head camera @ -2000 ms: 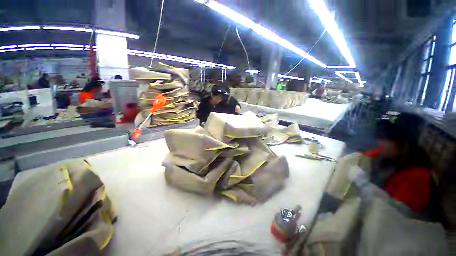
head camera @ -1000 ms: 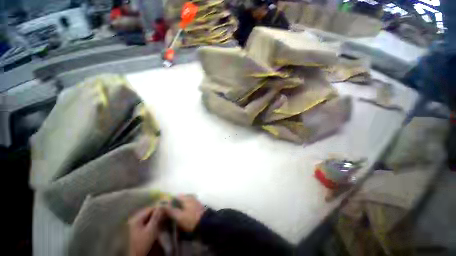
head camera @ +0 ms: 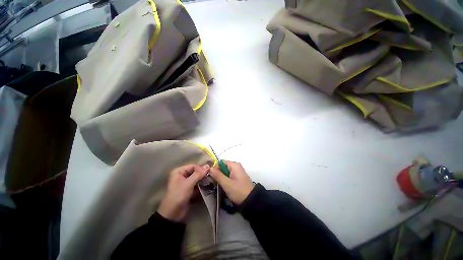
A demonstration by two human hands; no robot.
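Note:
A beige fabric cover with yellow edging lies over the near part of the white table. My left hand pinches the cover at its corner, where the yellow edging ends. My right hand is beside it, fingertips at the same corner, and holds a small green-handled tool with a thin dark tip pointing up and away. A narrow double-edged strip runs from the corner towards my body. Something small and dark shows just below my fingertips; I cannot tell what. A thin dark thread curves away from the corner.
Another beige cover lies at the back left. A pile of covers lies at the back right. A red pot with a grey metal-topped item stands at the right table edge. An open brown box is left of the white table.
The view has tilted down and come closer to the work. Two seconds ago no hands showed; one second ago both were at the cover's corner, as they are now.

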